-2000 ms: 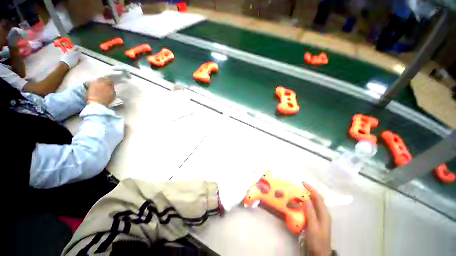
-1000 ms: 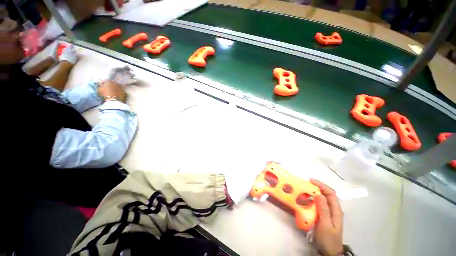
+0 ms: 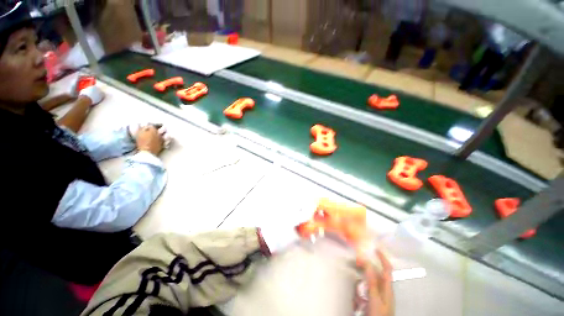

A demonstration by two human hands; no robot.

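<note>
An orange controller shell [image 3: 342, 219] is held over the white bench, blurred and tilted. My left hand [image 3: 281, 237], in a white glove with a dark red cuff edge, is at the shell's left end; its fingers are mostly hidden behind the shell. My right hand [image 3: 376, 281] looks bare and blurred, with its fingers at the shell's lower right end. More orange shells, such as this one [image 3: 406, 172], lie spaced on the green belt [image 3: 278, 126].
A translucent bottle [image 3: 420, 223] stands at the belt edge, right of the held shell. A white strip [image 3: 409, 274] lies near my right hand. A slanting grey post [image 3: 519, 219] rises beyond. A neighbour [image 3: 93, 191] sits at the left, forearms on the bench.
The held shell has risen and tilted, now showing a different side. My right hand has moved left with it. The neighbour's head has come into view, and the pale cloth no longer shows clearly.
</note>
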